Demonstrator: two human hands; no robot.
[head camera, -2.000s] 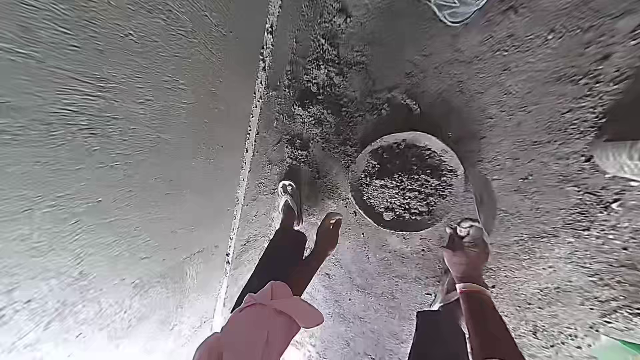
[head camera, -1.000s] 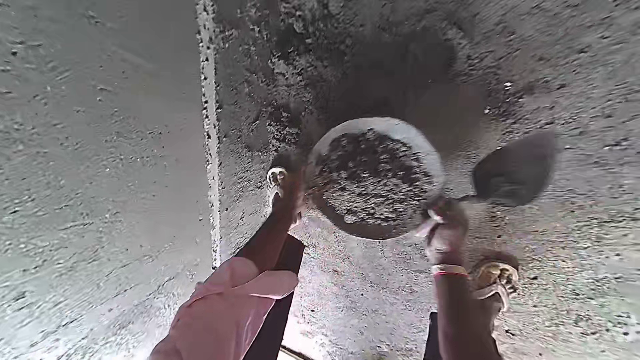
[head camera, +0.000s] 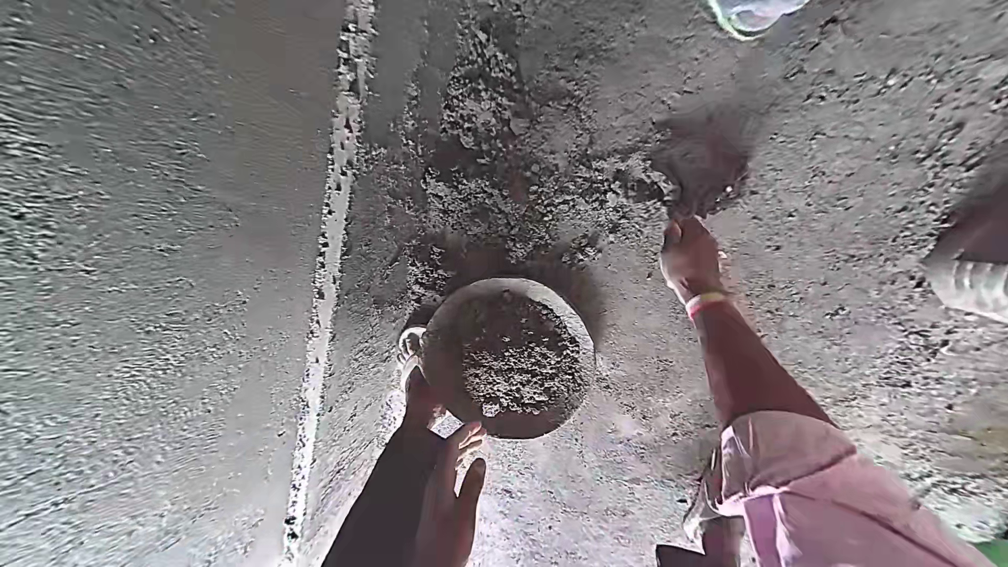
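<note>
A round pan (head camera: 451, 370), part filled with dark, crumbly loose material, rests on the rough ground. Just below its lower-left rim is my left hand (head camera: 457, 492), thumb apart from the fingers and nothing seen in it; whether a fingertip touches the rim I cannot tell. My right hand (head camera: 691, 256), with a band at the wrist, is closed on the handle of a trowel up and to the right of the pan. The trowel's dark blade (head camera: 703, 157) is blurred and lies over the ground beyond the fist.
Loose crumbly material (head camera: 480, 118) lies on the ground beyond the pan. A pale ridged edge (head camera: 327, 268) runs along the left, beside a broad grey surface (head camera: 157, 315). My sandalled foot (head camera: 413, 346) is against the pan's left side. A ridged pale object (head camera: 972, 287) is at far right.
My left hand has come off the pan's left rim. My right hand has moved away from the pan's right side, up and right, with the trowel. The view has shifted.
</note>
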